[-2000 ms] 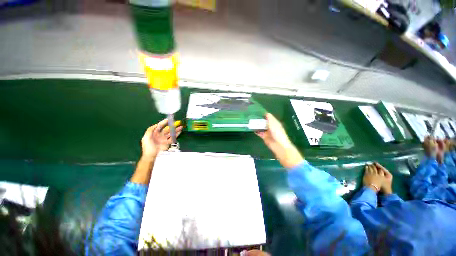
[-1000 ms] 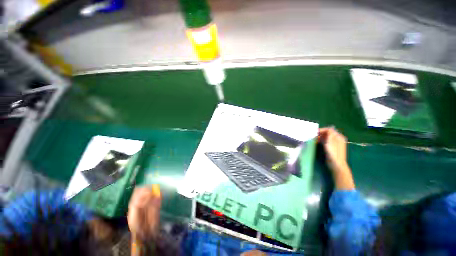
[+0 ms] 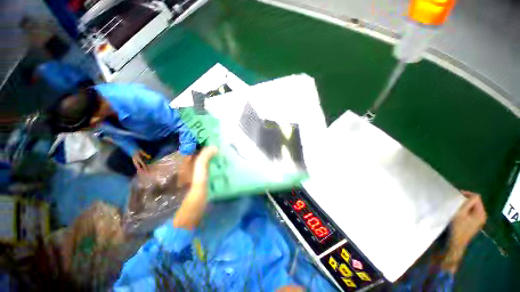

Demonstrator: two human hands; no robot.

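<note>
A tablet PC box [image 3: 268, 134], white and green and blurred, is tilted off the left side of the bench scale. My left hand [image 3: 199, 165] grips its green near edge. The scale's white platform [image 3: 382, 188] shows no box on it. Its dark display strip [image 3: 311, 219] shows red digits, about 910.8, beside yellow keys. My right hand [image 3: 470, 214] is at the platform's right corner with fingers curled; whether it grips the corner is unclear. Another tablet box [image 3: 214, 85] lies on the bench, partly hidden behind the held one.
A signal light [image 3: 430, 11] on a thin pole stands behind the scale. At left, a worker in a blue smock [image 3: 137, 111] bends by a brown carton with shiny plastic [image 3: 154, 194]. A box edge [image 3: 513, 199] shows at far right on the green conveyor [image 3: 336, 63].
The view has swung left. The box has moved off the scale to the left, now in my left hand; my right hand has let go of it. The platform and display are uncovered.
</note>
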